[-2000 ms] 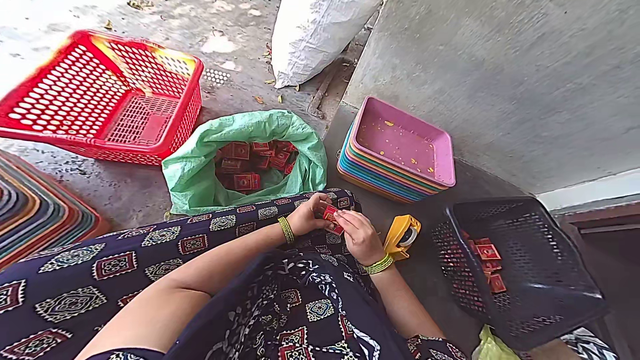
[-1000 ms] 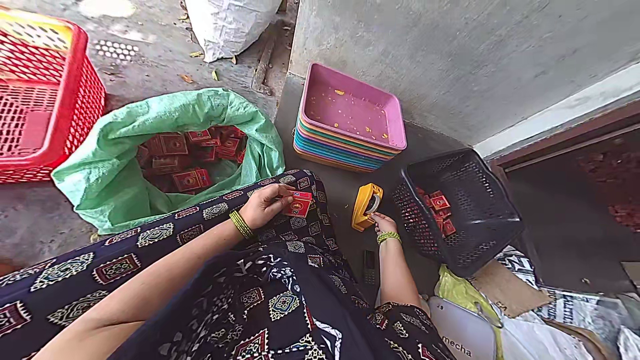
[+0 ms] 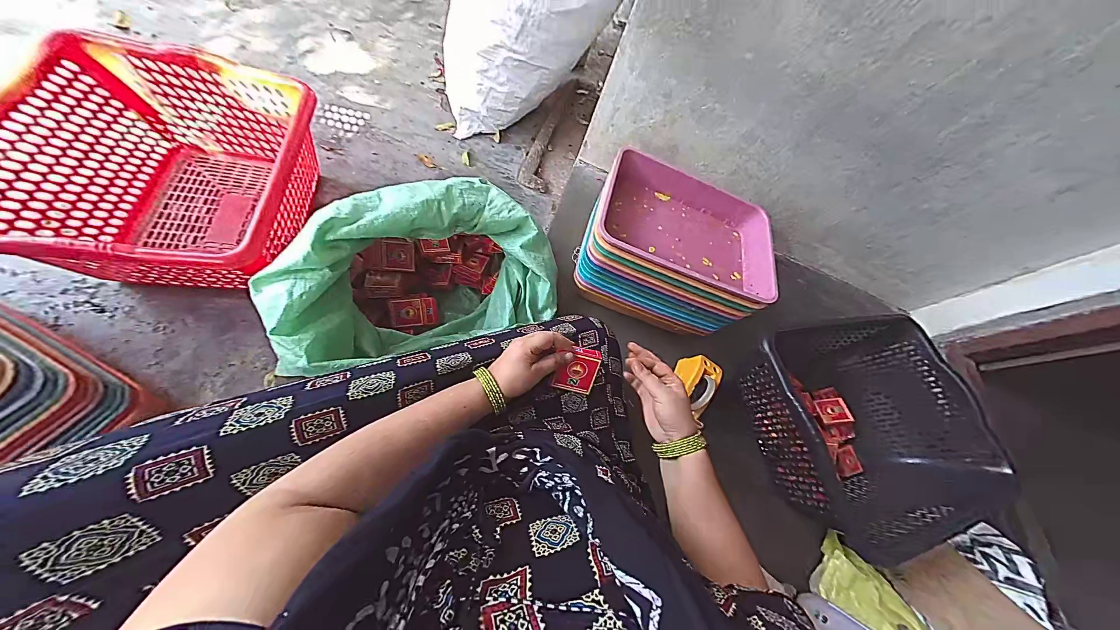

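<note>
Over my lap, my left hand (image 3: 532, 362) grips a small red printed packet (image 3: 577, 371) between thumb and fingers. To its right, my right hand (image 3: 658, 392) is raised with its fingers apart and nothing seen in it. Just beyond that hand, a yellow tape dispenser (image 3: 697, 378) rests on the floor. A green woven sack (image 3: 306, 289) with a rolled rim holds many similar red packets (image 3: 413, 311). Several more red packets (image 3: 833, 413) lie in a black perforated plastic basket (image 3: 927, 437) at the right.
A stack of coloured plastic trays (image 3: 674, 236), pink on top, is near the grey wall (image 3: 857, 131). A red perforated basket (image 3: 302, 166) is at the upper left, more stacked trays (image 3: 70, 385) below it. A white sack (image 3: 516, 61) stands at the top; a yellow-green bag (image 3: 853, 586) lies lower right.
My right hand has let go of the yellow tape dispenser it was touching a second ago and has moved toward my left hand. The packet stays in my left hand.
</note>
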